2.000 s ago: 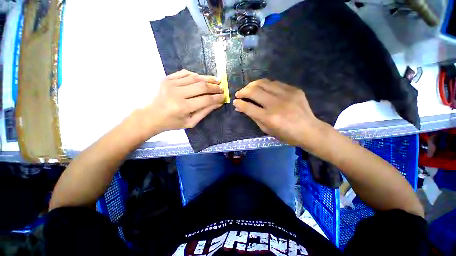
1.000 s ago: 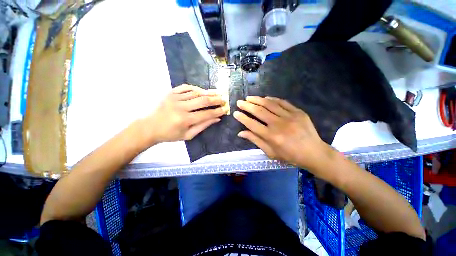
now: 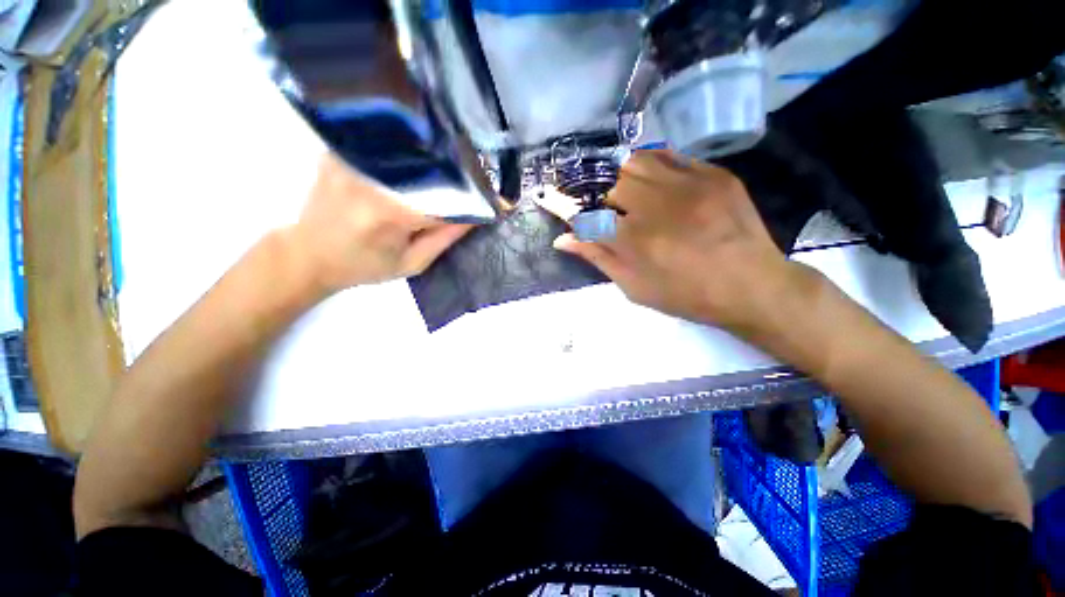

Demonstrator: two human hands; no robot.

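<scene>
The dark garment panel (image 3: 508,271) lies under the sewing machine's needle area (image 3: 531,192), with its lower corner on the white table. The rest of the dark cloth runs to the right behind my right hand and hangs down to a point. My left hand (image 3: 362,227) is at the panel's left edge, blurred, its fingertips hidden behind the machine head (image 3: 385,105). My right hand (image 3: 683,233) is beside the presser foot area, thumb and fingers bent close to the round metal part; what its fingertips hold is hard to tell. No yellow strip shows.
Taped cardboard (image 3: 70,245) lies at the table's left end. Small metal snips or a clip (image 3: 972,208) lie at the right. The table's front edge (image 3: 526,411) curves across. Blue crates (image 3: 777,501) stand below it, and something red is at the right rim.
The machine head looms larger as my view has moved closer. The panel has moved away from me under the machine, and both hands have moved forward with it. The yellow strip is out of sight.
</scene>
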